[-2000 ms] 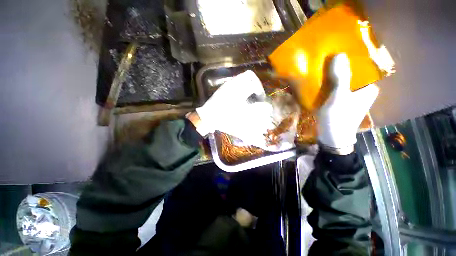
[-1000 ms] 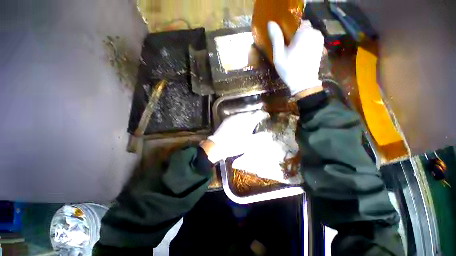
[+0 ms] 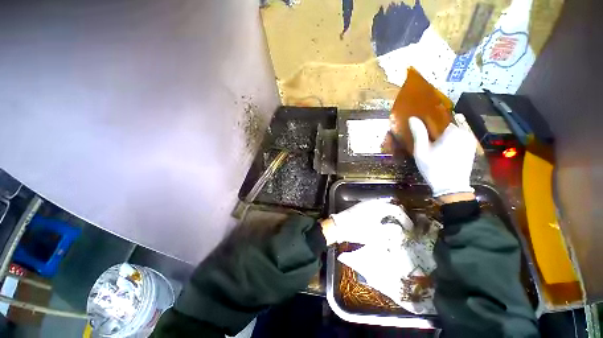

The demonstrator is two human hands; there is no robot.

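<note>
My right hand (image 3: 446, 158), in a white glove, grips an orange sheet (image 3: 423, 105) beside and partly over the bright surface of the solder pot (image 3: 367, 136). My left hand (image 3: 363, 223), also gloved, is over the steel tray (image 3: 337, 290) and rests on a crumpled white-grey cloth (image 3: 413, 254); its fingertips are hard to make out, but it seems to hold the cloth. Thin copper wires (image 3: 362, 290) lie in the tray below the cloth. My right forearm hides the tray's right part.
A black dross tray (image 3: 294, 181) with a narrow stick (image 3: 268, 175) is left of the pot. At right are a black box (image 3: 506, 119) with a red light and an orange strip (image 3: 543, 211). Pale panels flank the bench. A bucket (image 3: 132, 297) and blue stool (image 3: 47, 245) are lower left.
The camera view has shifted, showing more of the bench's back. My right hand has carried the orange sheet from right of the tray forward to the pot. My left hand stays at the cloth.
</note>
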